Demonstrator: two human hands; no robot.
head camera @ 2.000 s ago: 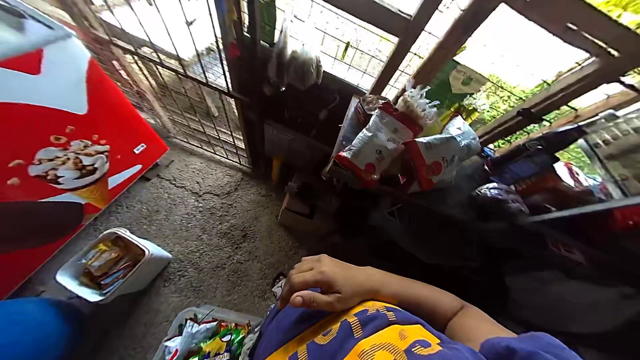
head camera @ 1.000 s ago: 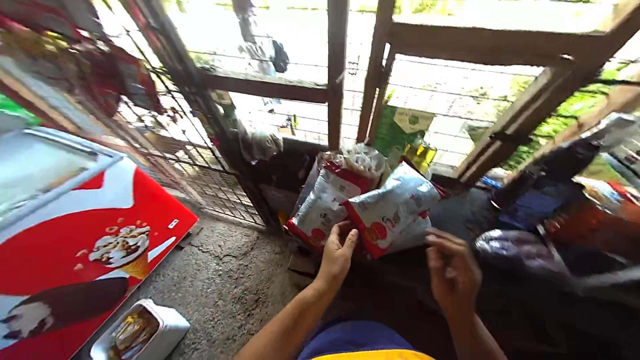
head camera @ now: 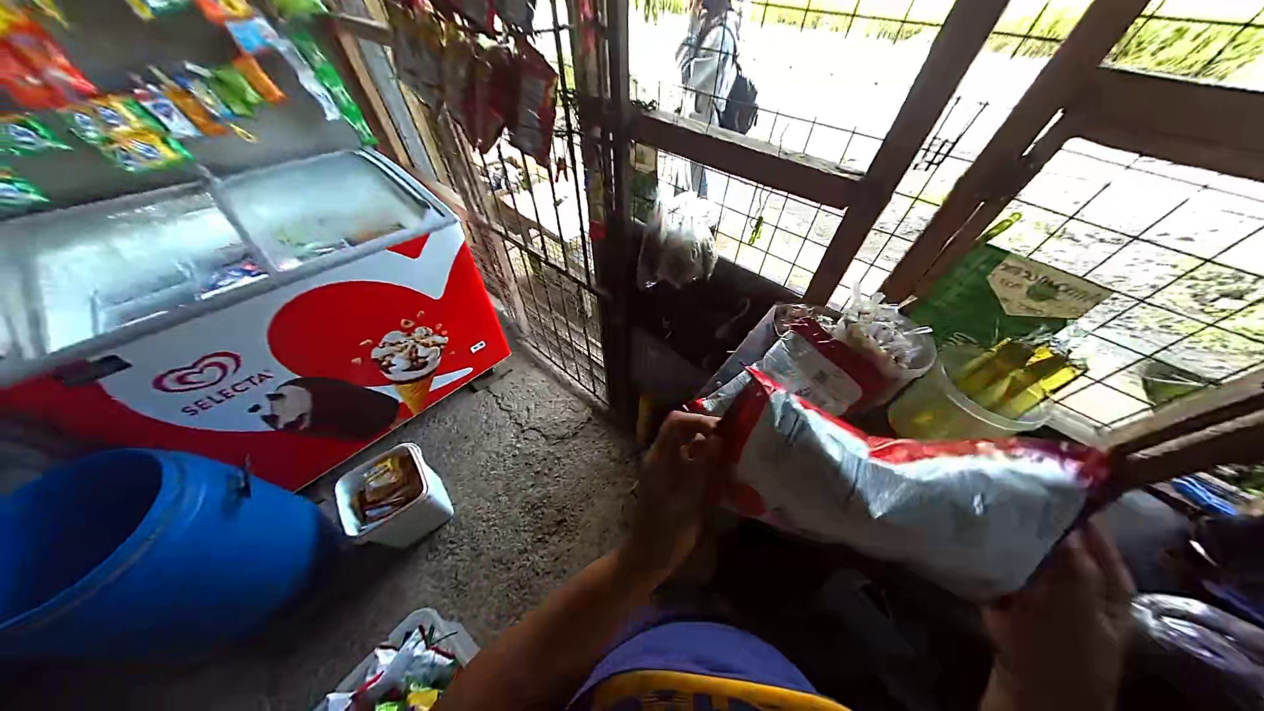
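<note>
A white and red foil bag (head camera: 918, 504) is held lengthwise between both hands in front of my body. My left hand (head camera: 681, 484) grips the bag's left end, its fingers curled at the red edge. At the lower right end, my right hand (head camera: 1066, 602) holds the bag, its fingers partly hidden and blurred. Behind the held bag stands a second white and red bag (head camera: 815, 370), beside a clear container of white wrapped items (head camera: 882, 331). A round plastic tub (head camera: 933, 410) with yellow packets (head camera: 1017, 375) is just beyond the held bag.
A red and white chest freezer (head camera: 326, 341) stands at the left, with a blue plastic barrel (head camera: 197, 553) before it. White tubs of packets (head camera: 420, 509) sit on the concrete floor. Wooden frames with wire mesh (head camera: 820, 148) run along the back. Outside is a person with a backpack (head camera: 711, 74).
The front white and red bag, earlier among the containers, is now lifted and held in both hands. The view has swung left, showing more of the freezer and the blue barrel.
</note>
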